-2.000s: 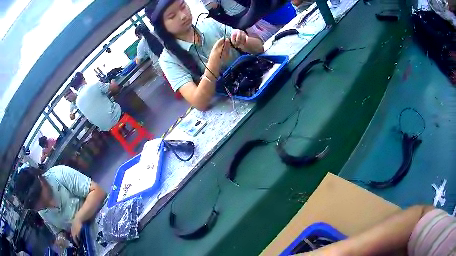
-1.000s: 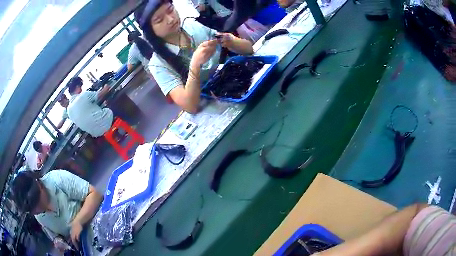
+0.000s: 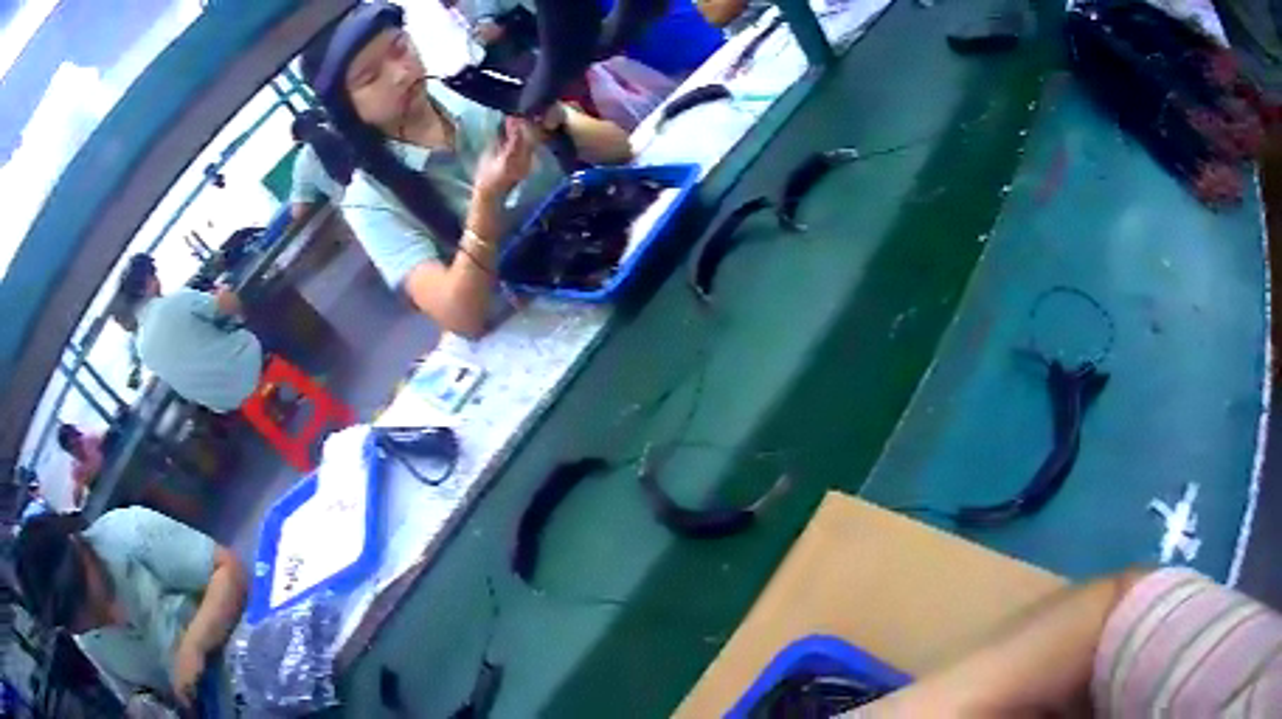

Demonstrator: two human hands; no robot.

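A forearm in a pink striped sleeve enters at the lower right and crosses the near blue tray [image 3: 813,655]; its hand is cut off by the bottom edge. My left hand and my right hand are both out of the picture. The tray holds a dark, shiny jumble of small black parts [image 3: 808,700], partly hidden by the forearm. The tan cardboard sheet [image 3: 900,569] lies beside and behind the tray. A black crescent with an upright wire loop [image 3: 1054,450] lies on the teal surface beyond the cardboard.
Curved black wired pieces [image 3: 553,513] lie spread on the green belt [image 3: 675,618]. White plastic bits [image 3: 1174,520] lie near the sleeve. A black cable heap [image 3: 1146,91] is far right. Across the belt are a coworker's blue tray [image 3: 689,190], another blue tray [image 3: 368,541] and a clear bag [image 3: 281,657].
The whole view has shifted, so belt pieces and coworkers appear further left and the far right cable heap shows more. The forearm stays over the tray. The coworker's hands have moved.
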